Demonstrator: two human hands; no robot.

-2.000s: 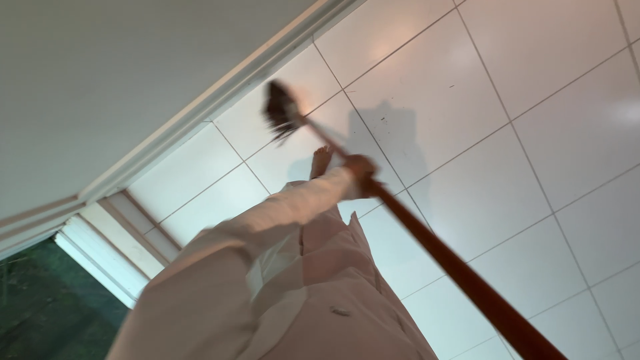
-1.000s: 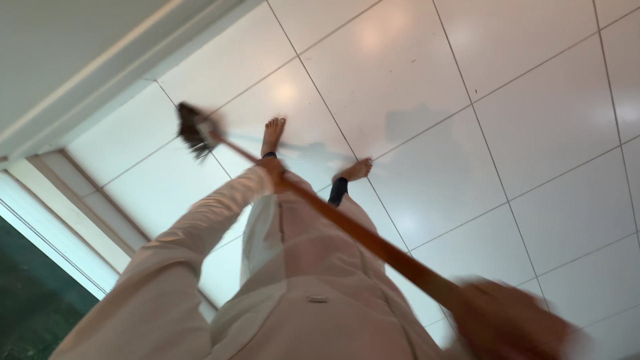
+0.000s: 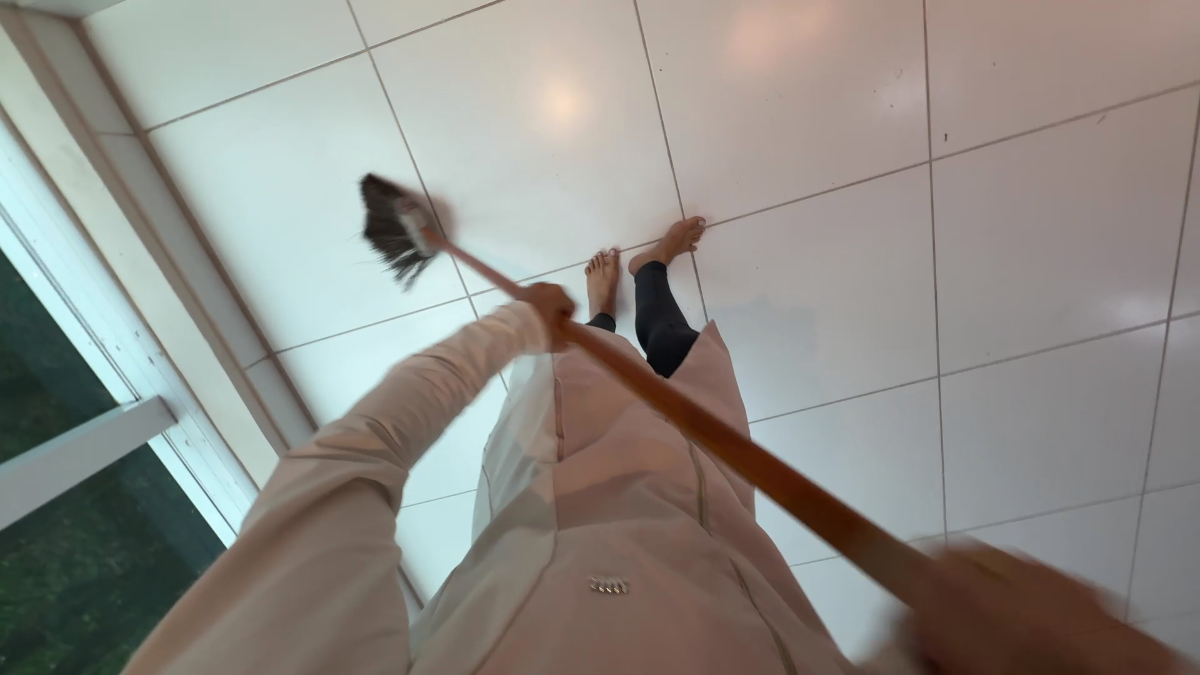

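A broom with a long reddish-brown handle (image 3: 731, 441) runs diagonally across the view. Its dark bristle head (image 3: 394, 225) is over the white floor tiles at the upper left, slightly blurred. My left hand (image 3: 548, 309) is closed around the handle's lower part, not far from the head. At the bottom right, my right hand (image 3: 1012, 609) grips the upper end of the handle; motion blurs it and its fingers are hard to make out.
Small dark specks lie on the tiled floor (image 3: 834, 309) at the upper right. My bare feet (image 3: 670, 244) stand near the middle. Along the left side run a sill (image 3: 155, 206) and a white window or door frame (image 3: 103, 319), with greenery beyond the glass.
The view has shifted a lot, with more of the frame at the left showing. My right hand, out of view two seconds ago, now shows on the handle. Both feet have come into view.
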